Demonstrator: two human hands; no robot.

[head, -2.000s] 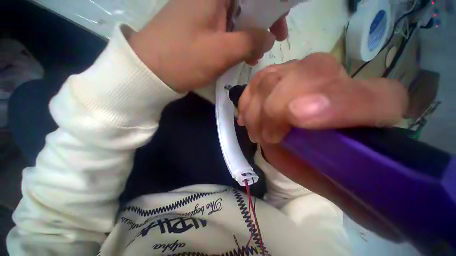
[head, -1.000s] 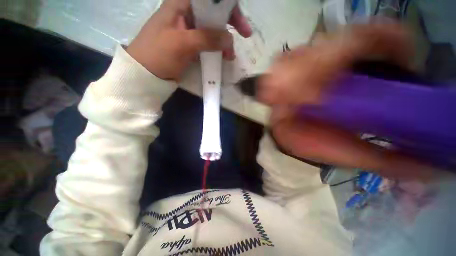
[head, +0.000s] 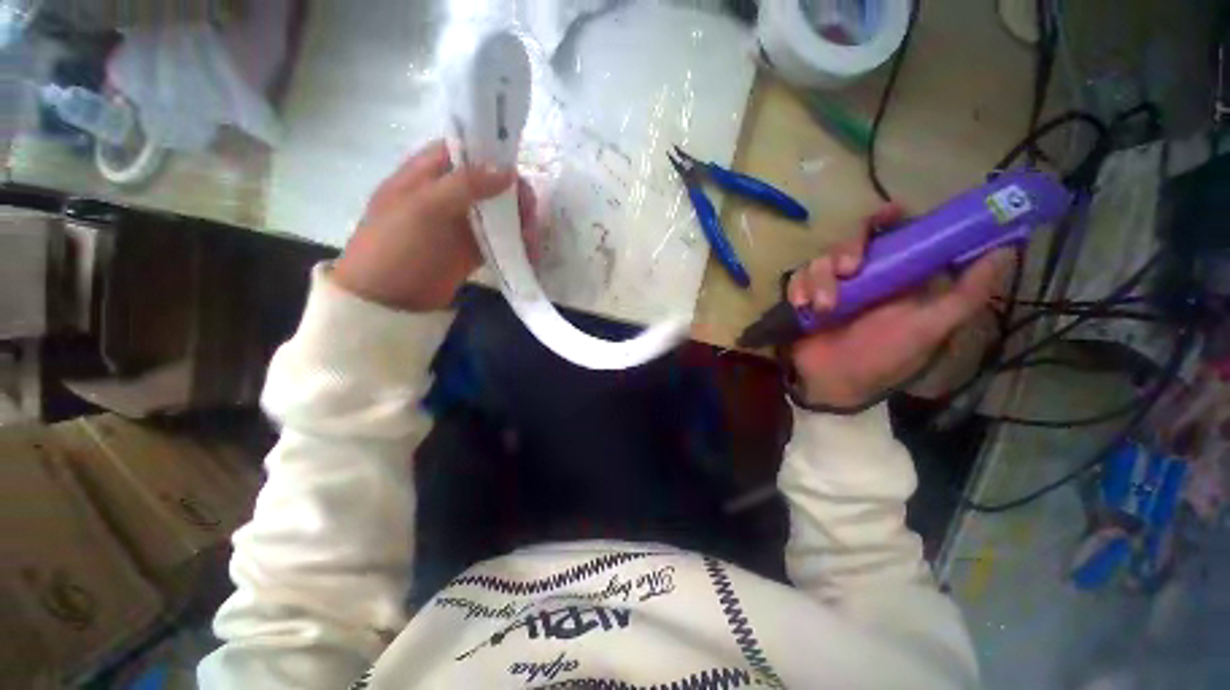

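My left hand (head: 421,232) grips a white curved neck fan half (head: 540,313) just below its wide rounded end, which points up over the bench. The narrow end curves round to the right over my lap. A dark slot shows on the wide end. My right hand (head: 870,324) is closed around a purple electric screwdriver (head: 931,247). Its black nose points down and left, to the right of the narrow end and apart from it. The thin bit is too blurred to make out.
On the pale marked bench (head: 634,81) lie blue-handled nippers (head: 722,202) and a white tape roll (head: 836,61). Black cords (head: 1079,324) tangle at the right, above small blue-and-pink parts (head: 1133,499). Brown cardboard boxes (head: 108,526) stand at lower left. Clear plastic lies at upper left.
The view has drawn back. The screwdriver has moved down and away from the housing, which has turned so its curve shows side-on. The red wires seen before are no longer visible.
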